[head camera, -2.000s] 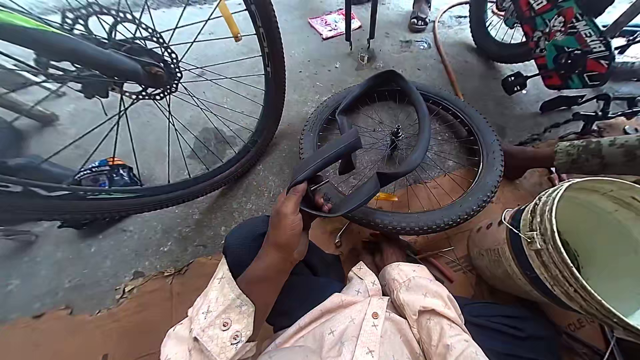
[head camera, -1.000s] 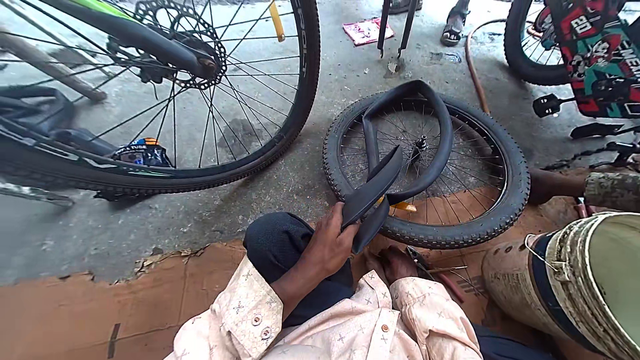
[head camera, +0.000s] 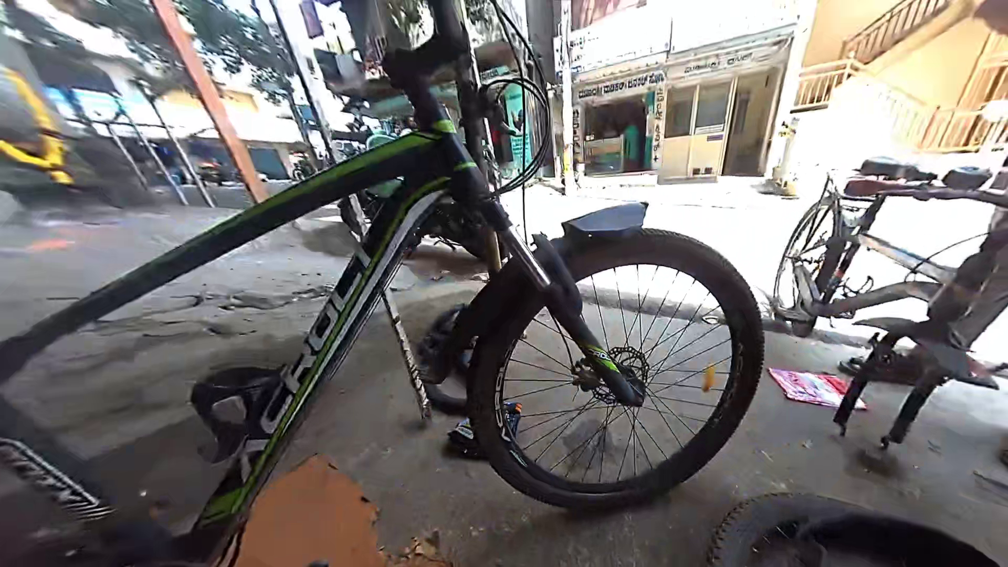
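Observation:
Neither of my hands is in the head view now, so what they hold or touch cannot be told. A black and green mountain bike (head camera: 346, 315) stands across the view, its front wheel (head camera: 744, 370) upright on the ground with a disc rotor at the hub and a yellow reflector on the spokes. At the bottom right edge, part of the loose bicycle wheel (head camera: 728, 524) lies flat, and a dark curved piece, likely the inner tube (head camera: 882, 543), lies over it.
Brown cardboard (head camera: 311, 516) lies at the bottom. A small dark packet (head camera: 468, 437) sits behind the front wheel. To the right are a pink printed sheet (head camera: 815, 387), a fork (head camera: 906, 394) with its legs down and another bicycle (head camera: 890, 268). Shopfronts (head camera: 618, 130) stand across the street.
The view has swung up and left. One second ago a hand held the black inner tube over the loose wheel; my hands and the bucket are now out of view.

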